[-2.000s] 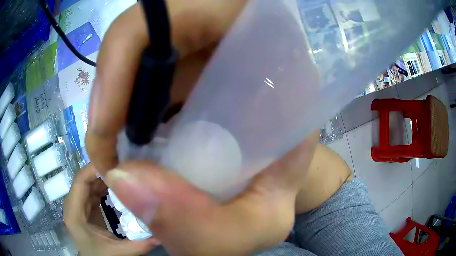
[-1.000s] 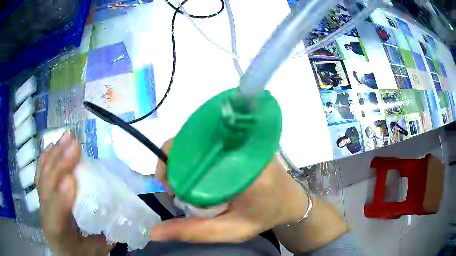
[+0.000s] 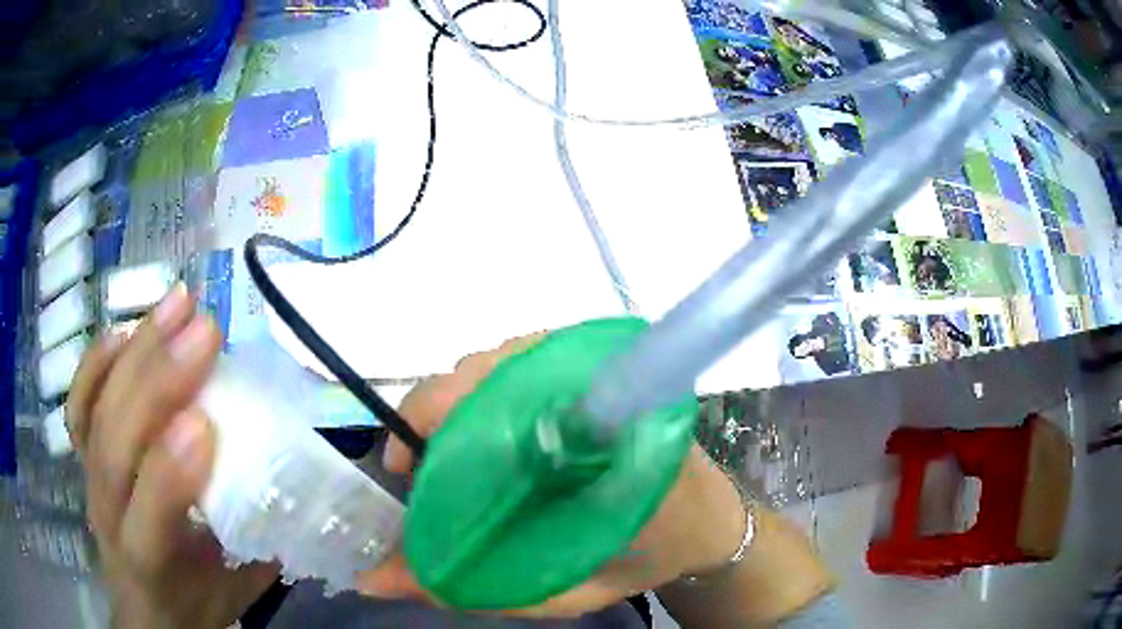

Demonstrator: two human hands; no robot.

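Observation:
My left hand (image 3: pixel 142 455) is at the lower left, its fingers around one end of a row of small white plastic parts (image 3: pixel 289 492) with notched edges. My right hand (image 3: pixel 664 528) is at the lower centre, closed around the dispensing syringe, which is seen from behind. The green oval adapter head (image 3: pixel 529 492) faces the camera and hides the barrel and the needle tip. A clear air hose (image 3: pixel 787 246) runs from it to the upper right. The right fingertips are close to the row's right end; contact cannot be told.
A white sheet (image 3: pixel 615 197) lies on the picture-printed table cover (image 3: pixel 917 264). A thin black cable (image 3: pixel 431 123) loops across it. White blocks in a clear tray (image 3: pixel 64 264) and a blue crate (image 3: pixel 135 74) are at left. A red stool (image 3: pixel 960 498) is at lower right.
The camera first swung back from a close view of the barrel. Since then, the green head has moved down and the hose now slants further right. The left hand still holds the row.

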